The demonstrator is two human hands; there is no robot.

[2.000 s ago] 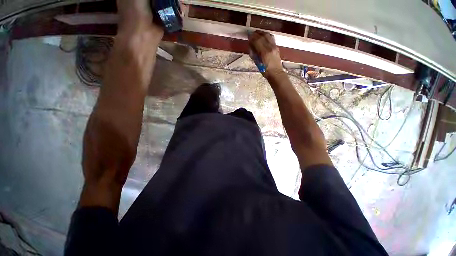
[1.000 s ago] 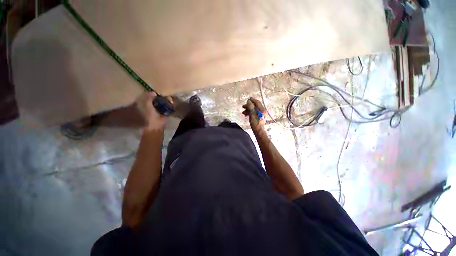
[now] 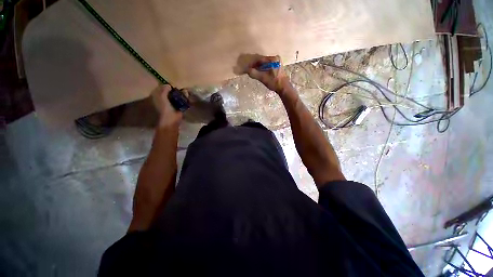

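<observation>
A long pale tan plywood panel (image 3: 216, 32) with a rounded left corner lies in front of me. My left hand (image 3: 168, 105) grips the black tape measure case (image 3: 178, 99) at the panel's near edge. The green tape blade (image 3: 121, 42) runs from the case up and left across the panel to its far side. My right hand (image 3: 266, 74) is closed around a blue and white pen (image 3: 269, 66), over the panel near its front edge. The pen's tip cannot be made out.
Grey and black cables (image 3: 373, 100) lie coiled on the stained floor (image 3: 81, 189) at the right, and another coil (image 3: 91, 129) lies at the left. Brown wood strips (image 3: 454, 73) are stacked at the right, below dark tools (image 3: 455, 16). Metal legs show at the lower right.
The view has shifted slightly. My right hand has moved from over the floor up to the panel with the pen. My left hand still holds the tape case at the near edge.
</observation>
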